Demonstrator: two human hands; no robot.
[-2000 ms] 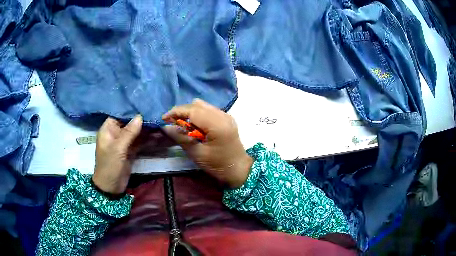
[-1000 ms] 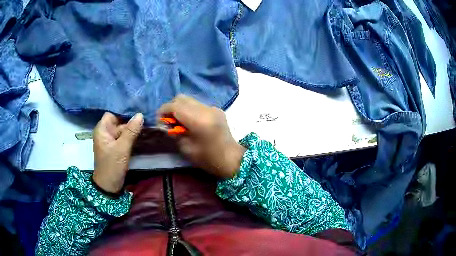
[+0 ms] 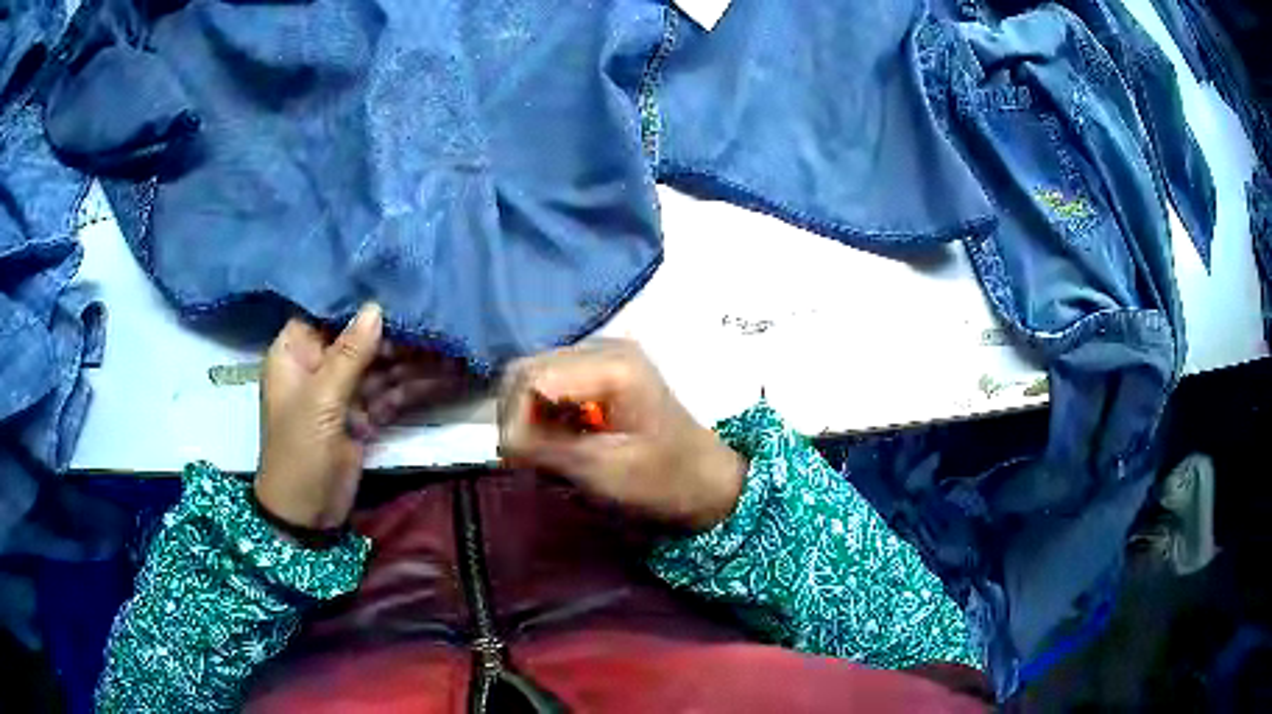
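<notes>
A blue denim shirt (image 3: 419,168) is spread on the table in front of me. Its dark curved hem (image 3: 447,343) faces me. My left hand (image 3: 318,405) holds the hem between thumb and fingers, left of the middle. My right hand (image 3: 600,426) is right of it, just below the hem, closed around orange thread snips (image 3: 575,410). The hand is a little blurred and the snips' blades cannot be made out. A side seam (image 3: 650,105) with yellowish stitching runs up from the hem. A white label (image 3: 702,11) shows at the top edge.
The white table (image 3: 823,342) has marks near its front edge. Another denim shirt (image 3: 1074,154) with a small yellow mark lies at the right and hangs over the edge. Crumpled denim (image 3: 39,279) lies at the left. A pale object (image 3: 1193,513) is below the table at right.
My right hand with the orange snips has moved right and towards me, away from my left hand. The middle of the hem now sags lower between the hands. My left hand has barely moved.
</notes>
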